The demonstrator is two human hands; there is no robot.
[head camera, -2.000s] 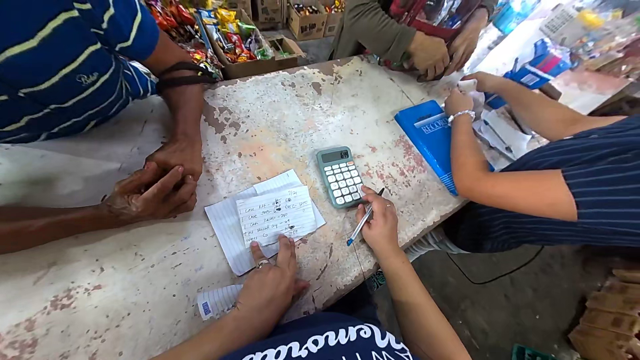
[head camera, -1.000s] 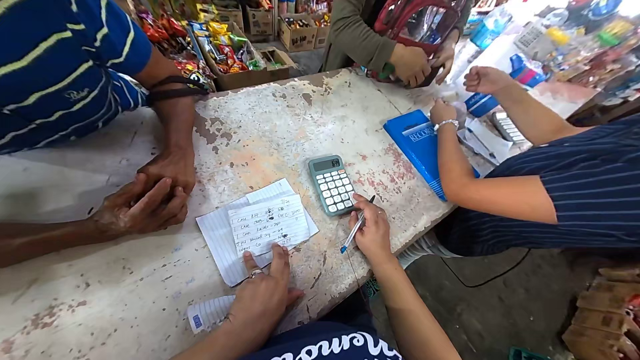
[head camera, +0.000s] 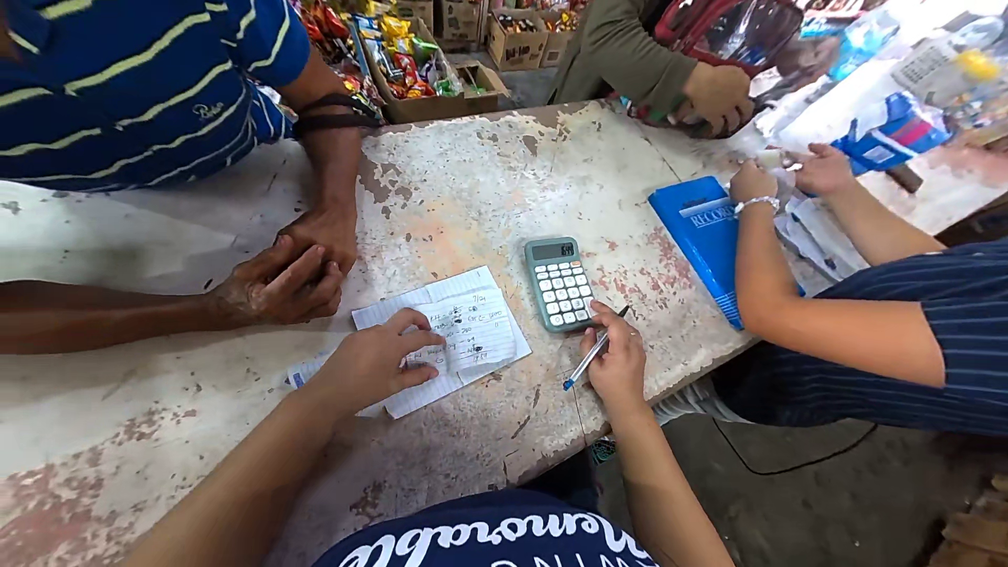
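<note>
My left hand (head camera: 386, 358) lies with spread fingers on handwritten lined paper sheets (head camera: 480, 335), covering part of the writing. In my right hand (head camera: 618, 354) is a blue ballpoint pen (head camera: 587, 362), its tip pointing down and left. The index finger of that hand reaches the lower right corner of a grey-green calculator (head camera: 559, 283), which lies on the worn table just right of the papers. Digits show on its display.
Across the left side rest a person's clasped hands (head camera: 291, 276). A blue record book (head camera: 701, 236) lies at the right beside another person's forearm (head camera: 768, 268). A third person's hand (head camera: 717, 98) is at the far edge. Boxes of snack packets (head camera: 417, 71) stand beyond the table (head camera: 465, 189).
My left hand has shifted from the lower edge of the papers to their left part, over some of the writing. My right hand stays by the calculator with the pen.
</note>
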